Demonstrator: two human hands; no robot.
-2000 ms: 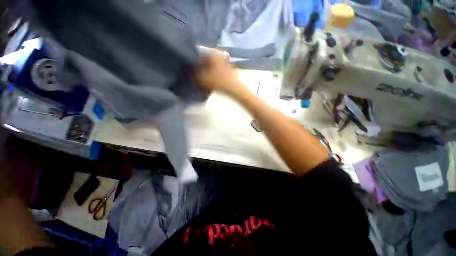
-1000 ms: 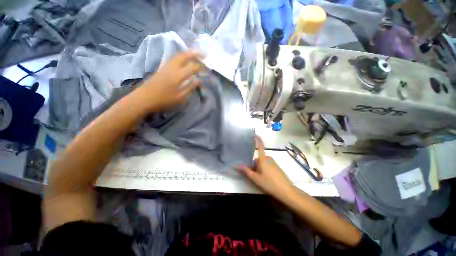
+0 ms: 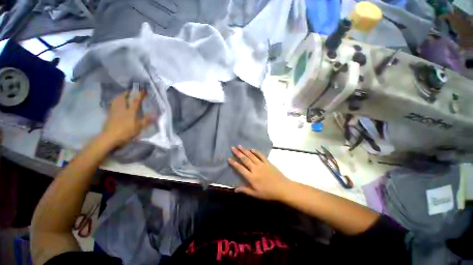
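A large grey garment panel [image 3: 199, 129], darker on one side and paler on the other, lies spread with folds on the white table left of the needle. My left hand [image 3: 127, 121] rests on the cloth at the left, fingers spread; whether it pinches any cloth does not show clearly. My right hand [image 3: 259, 173] lies flat on the panel's front right part, fingers apart. The off-white sewing machine head [image 3: 384, 93] stands at the right, with a blue piece [image 3: 317, 127] by its needle area.
Thread snips [image 3: 334, 166] lie on the table right of my right hand. Grey cut pieces with a white label [image 3: 440, 199] are stacked at the right. A dark blue device [image 3: 31, 80] sits at the left. Red-handled scissors [image 3: 84, 223] lie low left. Yellow-topped thread cone [image 3: 366, 16] stands behind.
The cloth was lifted and blurred, then came down onto the table and is now spread wider. My left hand moved left and down; my right hand moved onto the panel's front part.
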